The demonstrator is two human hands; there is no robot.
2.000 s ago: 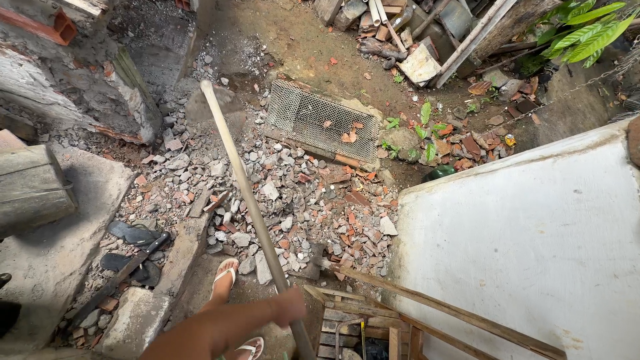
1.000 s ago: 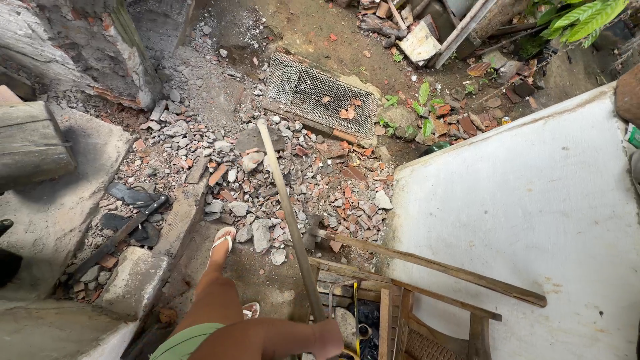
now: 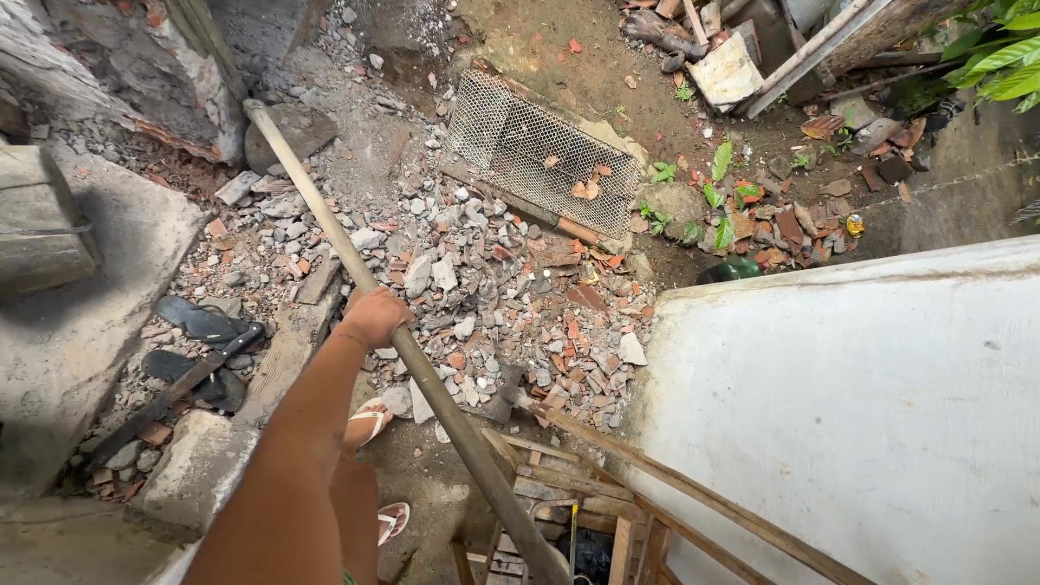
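Observation:
A bare arm reaches in from the bottom left, and my left hand [image 3: 375, 317] is closed around a long wooden pole [image 3: 439, 398]. The pole slants from a round stone [image 3: 291, 136] by the broken wall down to the bottom edge, where its lower end is out of view. My right hand is not in view. Beyond and right of the left hand lies a heap of broken concrete and brick rubble [image 3: 463, 284]. A second wooden handle [image 3: 699, 491] slants from the rubble's lower edge, with a dark metal head partly visible there.
Feet in white flip-flops [image 3: 392, 522] stand below the rubble. A machete [image 3: 175, 394] lies across dark flip-flops [image 3: 199, 321] at left. A metal mesh panel [image 3: 544, 154] lies beyond the heap. A white slab [image 3: 845, 382] fills the right, beside a wooden chair-like frame [image 3: 621, 548].
My left hand has moved up and left from the bottom of the view, with the pole in its grip. The pole's far end has swung left to the stone by the broken wall.

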